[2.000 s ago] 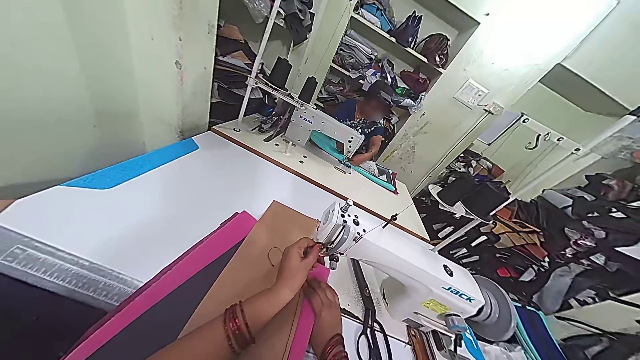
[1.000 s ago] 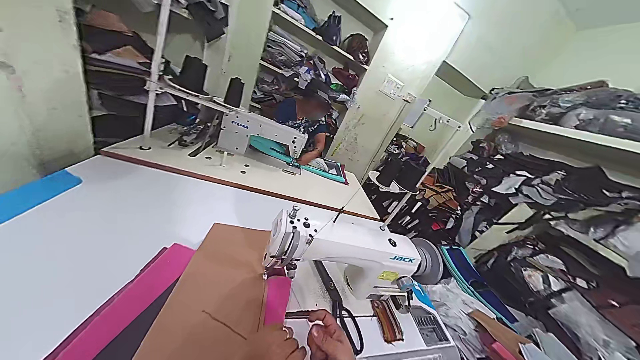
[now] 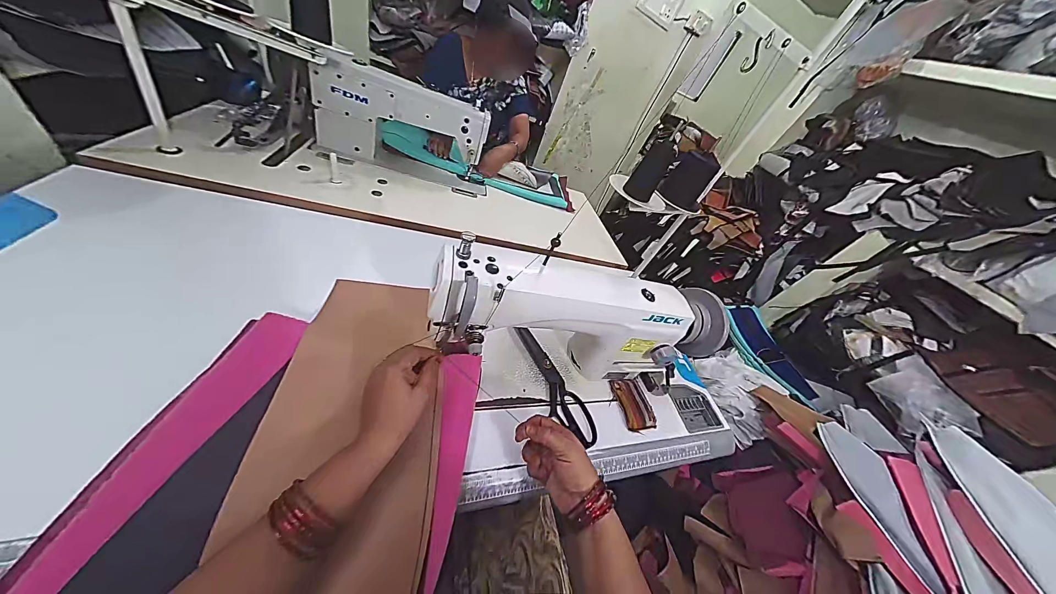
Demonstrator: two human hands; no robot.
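My left hand (image 3: 404, 384) is beside the needle area of a white Jack sewing machine (image 3: 569, 301), its fingertips pinched on a thin thread. My right hand (image 3: 551, 450), lower and to the right, has thumb and fingers closed on the other stretch of that thread (image 3: 487, 394). Under my left forearm lies a brown sheet (image 3: 330, 355) with a pink strip (image 3: 456, 412) along its right edge, reaching up to the presser foot. Black-handled scissors (image 3: 561, 396) rest on the machine bed, right of the needle. A small bundle of coloured strips (image 3: 634, 404) lies further right.
Pink and dark grey sheets (image 3: 198, 429) lie at the left. Behind stands an FDM sewing machine (image 3: 396, 115), where a person (image 3: 487, 91) works on turquoise-edged material. Pink, brown and grey offcuts (image 3: 784, 511) are piled at the lower right. A ruler strip (image 3: 586, 470) borders the near edge.
My left hand has moved up from the pink strip's lower part to the needle area. A thread now spans between my hands, which are further apart. The view has shifted.
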